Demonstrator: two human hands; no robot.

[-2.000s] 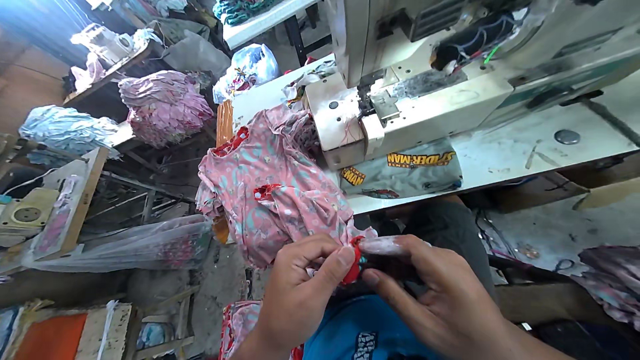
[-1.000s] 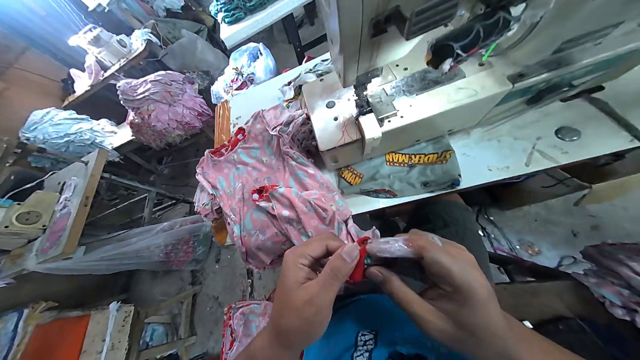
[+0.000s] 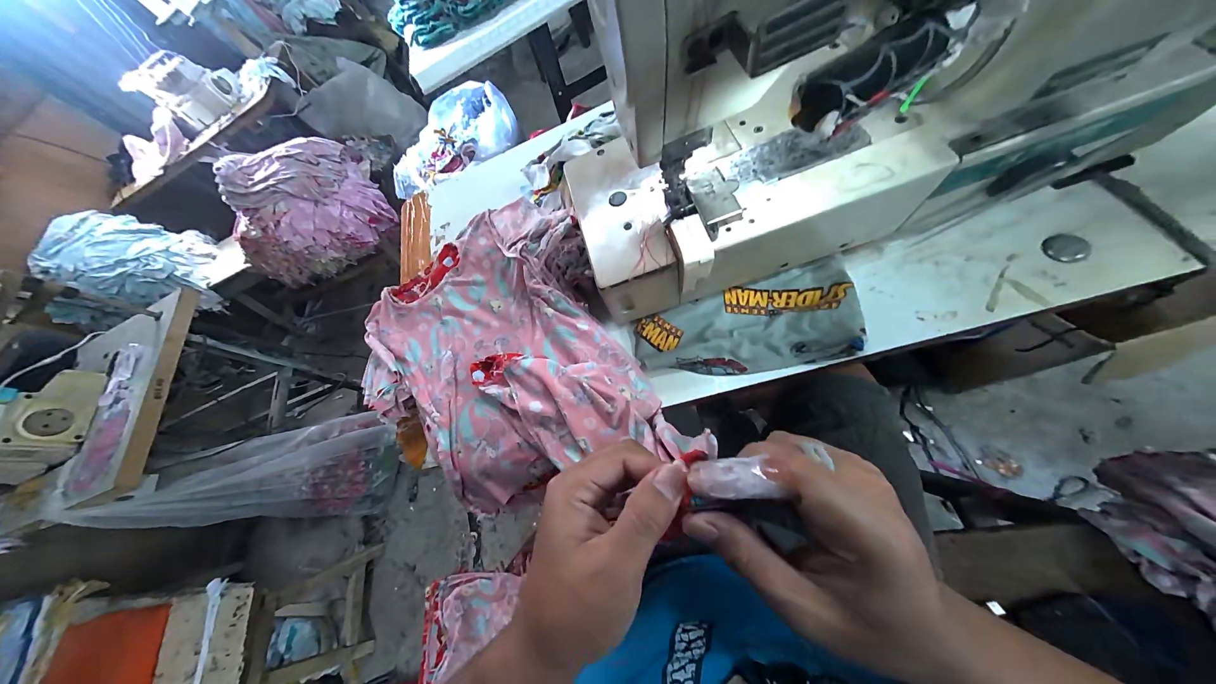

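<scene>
My left hand (image 3: 603, 541) pinches the red trim (image 3: 686, 494) of a pink patterned garment between thumb and fingers. Close beside it, my right hand (image 3: 826, 541) grips the same red edge; its index finger is wrapped in whitish translucent film or tape. The fingers hide most of the held part. From my hands the pink garment (image 3: 560, 380) stretches up and left to the table edge, beside the arm of an industrial sewing machine (image 3: 760, 199). Its red neckline shows at the upper left, with another red-trimmed opening in the middle.
Grey printed fabric (image 3: 798, 323) lies on the white table (image 3: 959, 285) below the machine. Bundles of pink (image 3: 304, 209) and light blue cloth (image 3: 123, 261) sit at the left. Folded pink pieces (image 3: 475, 617) lie below my left hand. A dark cloth pile (image 3: 1159, 513) is at the right.
</scene>
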